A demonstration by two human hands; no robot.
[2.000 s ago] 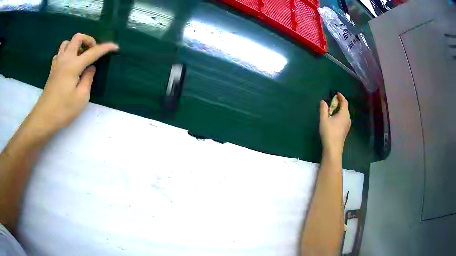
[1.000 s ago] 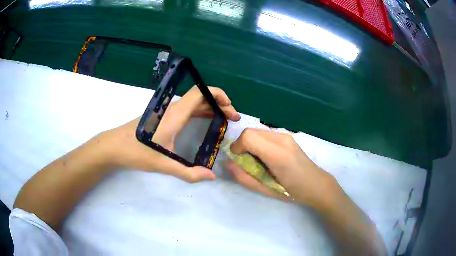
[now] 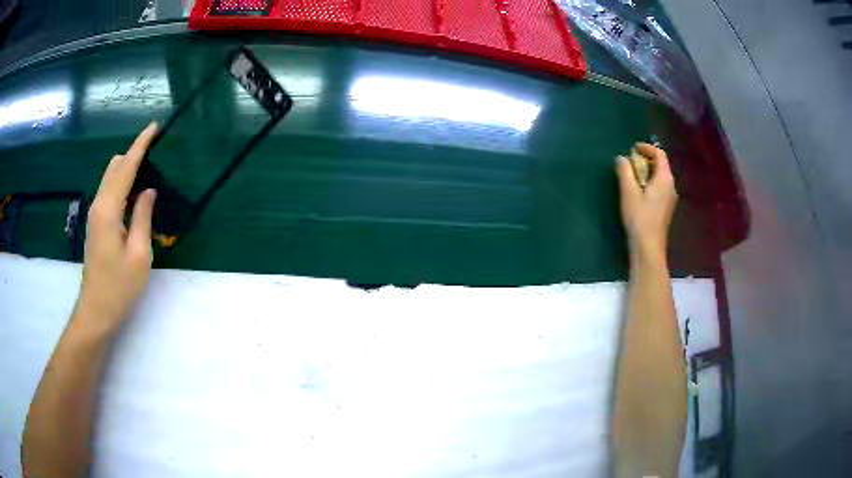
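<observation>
A black phone middle frame (image 3: 245,159) is over the green belt at the left, tilted, its grey-detailed end up and its darker end with an orange spot low. My left hand (image 3: 119,219) is at its lower left end, thumb and index finger apart; whether they grip it is unclear. My right hand (image 3: 646,196) is far to the right over the belt, closed around a small yellowish tool (image 3: 640,168), mostly hidden by the fingers.
Another black frame (image 3: 73,217) lies on the green belt (image 3: 420,201) at the far left. A red mesh tray (image 3: 467,28) and clear plastic bag (image 3: 635,42) are beyond. White sheet (image 3: 374,373) lies under the forearms; grey housing (image 3: 794,280) stands right.
My hands have moved apart from the middle, the left to the left belt side, the right far right with the tool. The frame is now over the belt, no longer above the sheet.
</observation>
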